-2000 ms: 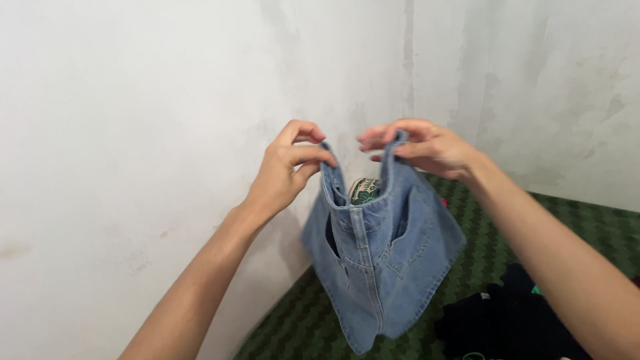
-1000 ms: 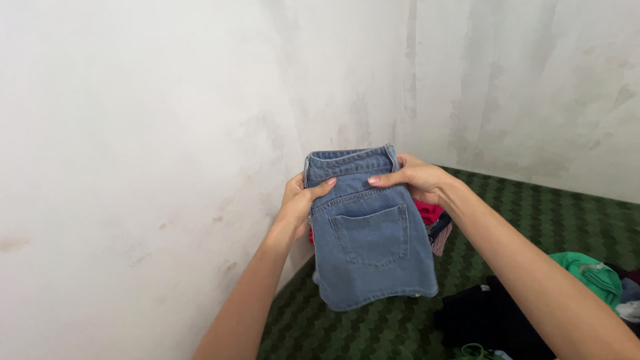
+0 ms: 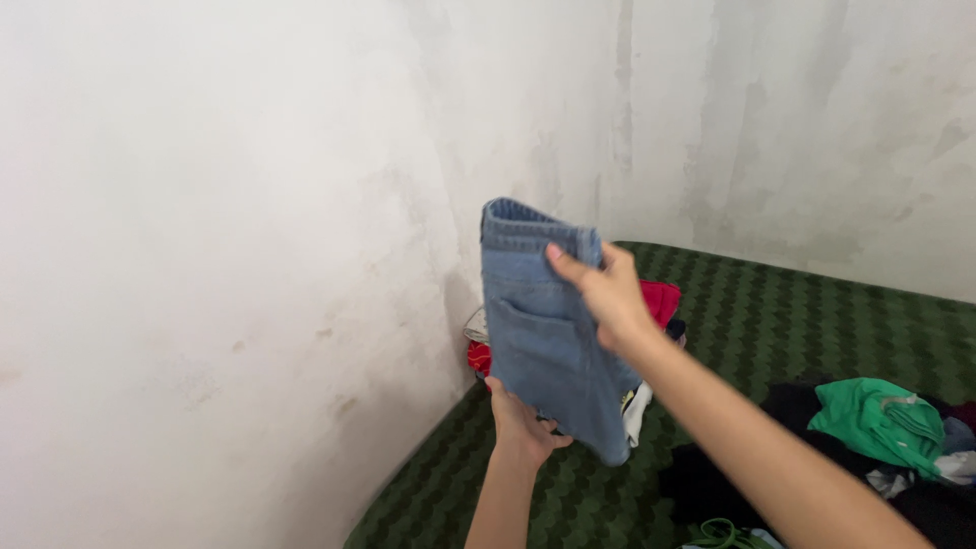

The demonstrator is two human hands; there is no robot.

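Observation:
A pair of blue denim shorts point(image 3: 537, 335), folded in half with a back pocket facing me, hangs in the air near the middle of the view. My right hand point(image 3: 606, 290) grips its waistband at the upper right corner, thumb on the near side. Lower down, my left hand point(image 3: 522, 423) is at the bottom left edge of the denim, with its thumb against the edge and its other fingers partly spread beneath. Whether those fingers grip the cloth cannot be told.
Behind the shorts are several clothes, among them a red garment point(image 3: 659, 300). A loose heap with a green garment point(image 3: 877, 423) and black clothes point(image 3: 705, 480) lies at the right on the dark green patterned surface point(image 3: 747, 328). Stained pale walls point(image 3: 305, 229) meet behind.
The denim shorts, held open by the waistband at first, are now folded and tilted. My left hand has gone from the waistband down to the lower edge; my right hand remains at the waistband.

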